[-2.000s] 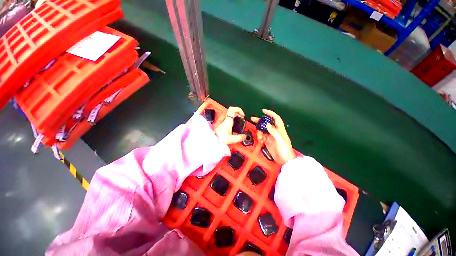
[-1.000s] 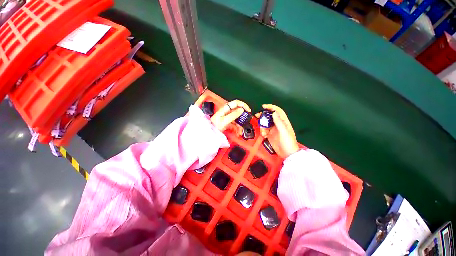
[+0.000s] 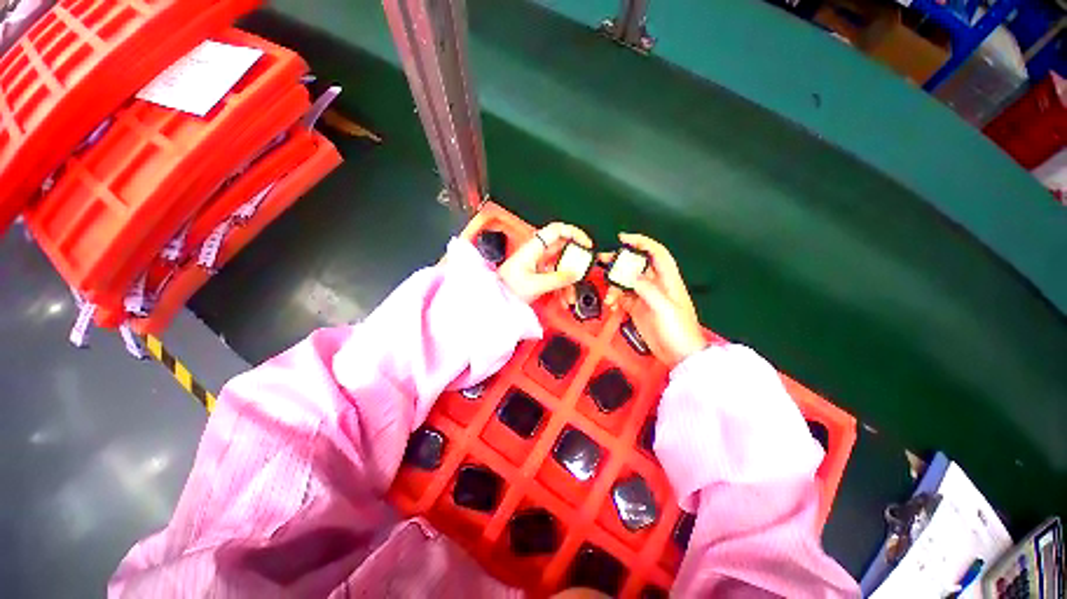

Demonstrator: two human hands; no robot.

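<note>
My left hand (image 3: 538,267) holds a smartwatch body (image 3: 575,261) with a white lit screen above the far corner of the orange-red compartment tray (image 3: 495,449). My right hand (image 3: 663,298) holds another smartwatch body (image 3: 627,268), also lit white, just beside the first. A watch lying back-up with a round centre (image 3: 587,301) is in the tray just below the hands. Dark watch bodies lie in many pockets, such as one near the middle (image 3: 520,413). My sleeves cover parts of the tray.
An upright metal post (image 3: 435,100) stands at the tray's far corner. Stacked orange-red trays (image 3: 105,176) with a paper label sheet (image 3: 200,77) are at left. A clipboard with paper (image 3: 943,541), a pen (image 3: 970,573) and a calculator (image 3: 1030,570) are at lower right. Shelving is at upper right.
Both held screens have turned from dark with small patterns, the right one then partly white, to plain white. Both hands remain over the far corner of the tray.
</note>
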